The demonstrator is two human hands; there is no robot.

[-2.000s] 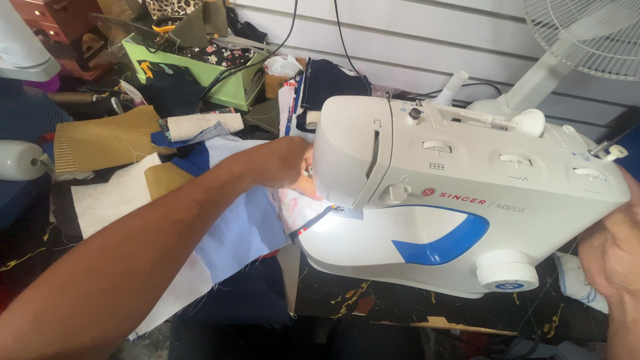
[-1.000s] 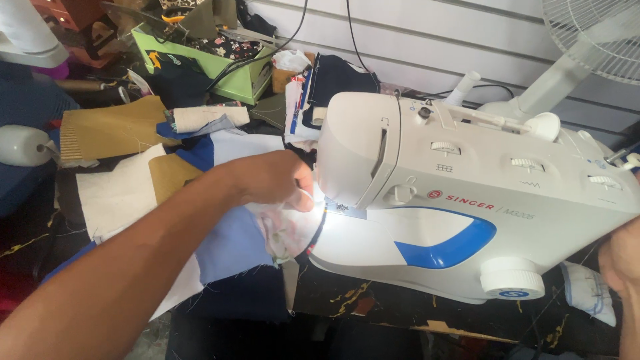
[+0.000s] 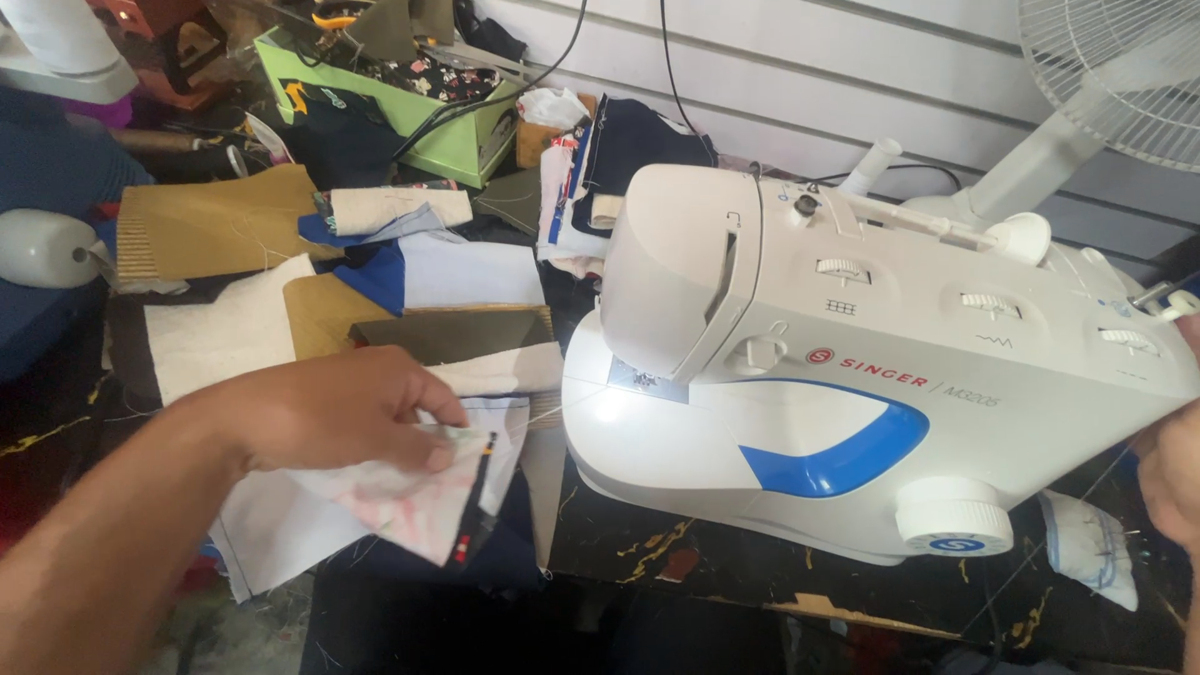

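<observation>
My left hand (image 3: pixel 347 408) pinches a small printed fabric piece (image 3: pixel 412 497) with a dark edge, left of the needle area of a white Singer sewing machine (image 3: pixel 675 272). Thread (image 3: pixel 562 408) runs from near the fabric toward the lit presser foot (image 3: pixel 645 378). Below and behind that piece lie joined and loose cloth pieces in white (image 3: pixel 216 337), mustard (image 3: pixel 333 314), light blue (image 3: pixel 469 274) and olive (image 3: pixel 450 335). My right hand (image 3: pixel 1172 469) is partly cut off at the right edge, beside the handwheel end of the machine; its fingers are mostly hidden.
A green box (image 3: pixel 469 141) of fabric scraps stands at the back left, with folded cloths (image 3: pixel 637 145) beside it. A white fan (image 3: pixel 1116 75) stands behind the machine. A pincushion (image 3: pixel 1092 548) with pins lies at the front right. Another machine's white part (image 3: pixel 47 248) is at far left.
My left hand has moved from beside the needle area leftward, carrying the printed fabric away from the presser foot. Olive and white cloth behind it now shows. My right hand stays at the machine's right end.
</observation>
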